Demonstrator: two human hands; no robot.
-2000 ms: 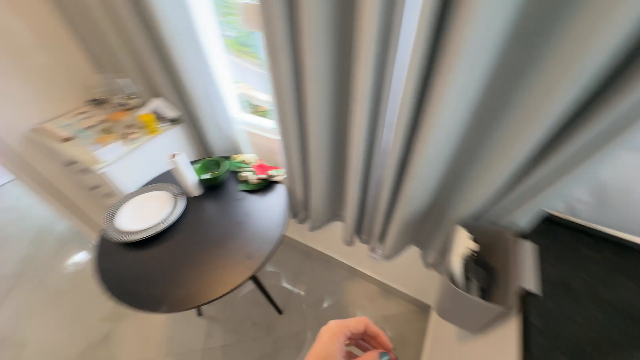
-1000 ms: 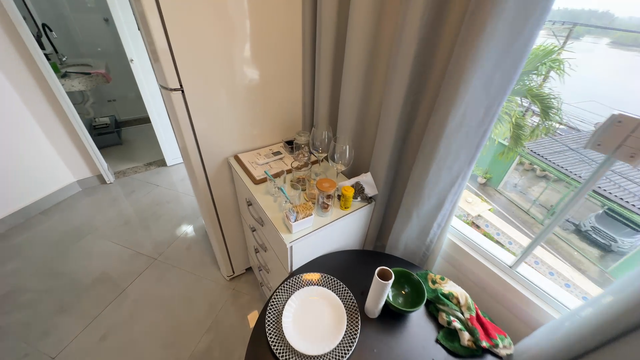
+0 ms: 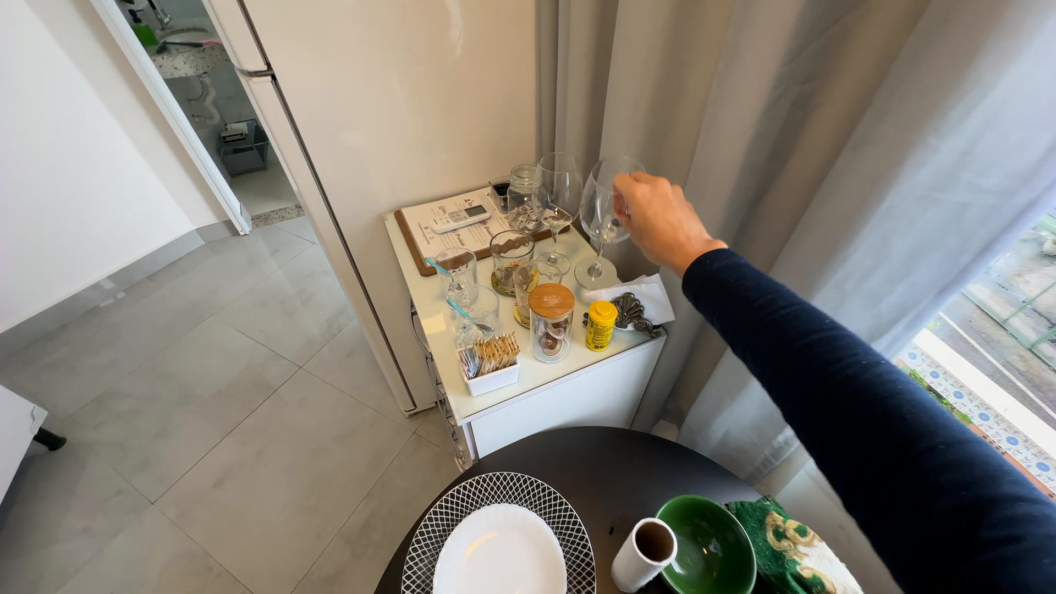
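My right hand (image 3: 660,216), in a dark blue sleeve, reaches over a white drawer cabinet (image 3: 561,404). Its fingertips are at the bowl of the right-hand stemmed wine glass (image 3: 600,216); whether they grip it I cannot tell. A second wine glass (image 3: 558,198) stands just left, beside a lidded glass jar (image 3: 525,198). Nearer are a glass tumbler (image 3: 512,262), a wooden-lidded glass jar (image 3: 551,326), a yellow container (image 3: 601,327), a white box of packets (image 3: 492,371) and a white napkin (image 3: 656,299). My left hand is out of view.
A round black table (image 3: 627,454) in front holds a white plate (image 3: 499,553) on a patterned charger, a cardboard roll (image 3: 643,554), a green bowl (image 3: 711,549) and a patterned cloth (image 3: 788,549). A refrigerator (image 3: 412,99) stands behind left, grey curtains (image 3: 784,165) right.
My right hand has come into view and reached out to the right-hand wine glass. The view has swung left since the first frame and come closer to the cabinet.
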